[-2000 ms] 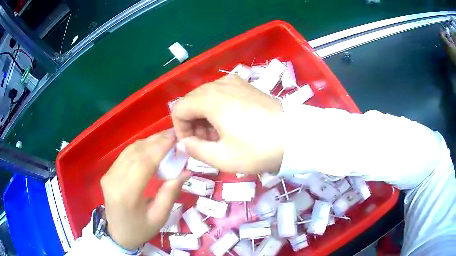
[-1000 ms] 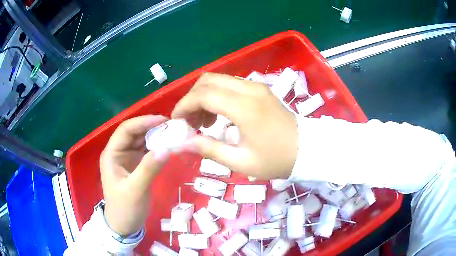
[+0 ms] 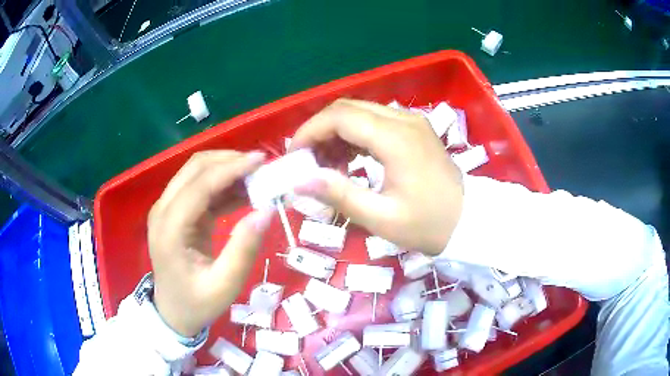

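Observation:
My left hand (image 3: 209,235) and my right hand (image 3: 386,176) are over the red tray (image 3: 139,213). Between them they hold one white plastic unit (image 3: 281,178) by its ends, tilted, with a thin pin pointing down from it. The fingertips of both hands touch it. Many similar white units with thin pins lie heaped in the tray, such as one white unit (image 3: 369,278) below my right hand. More units lie behind and under my right hand, partly hidden.
Beyond the tray is the green conveyor (image 3: 242,44) with scattered white units, one white unit (image 3: 197,106) near the tray. A blue tray (image 3: 33,272) and white strips (image 3: 87,279) are at left. A metal post (image 3: 88,29) stands upper left.
The held unit now shows a broad white face and a pin pointing down. My right hand has shifted slightly right. Units on the conveyor have moved left.

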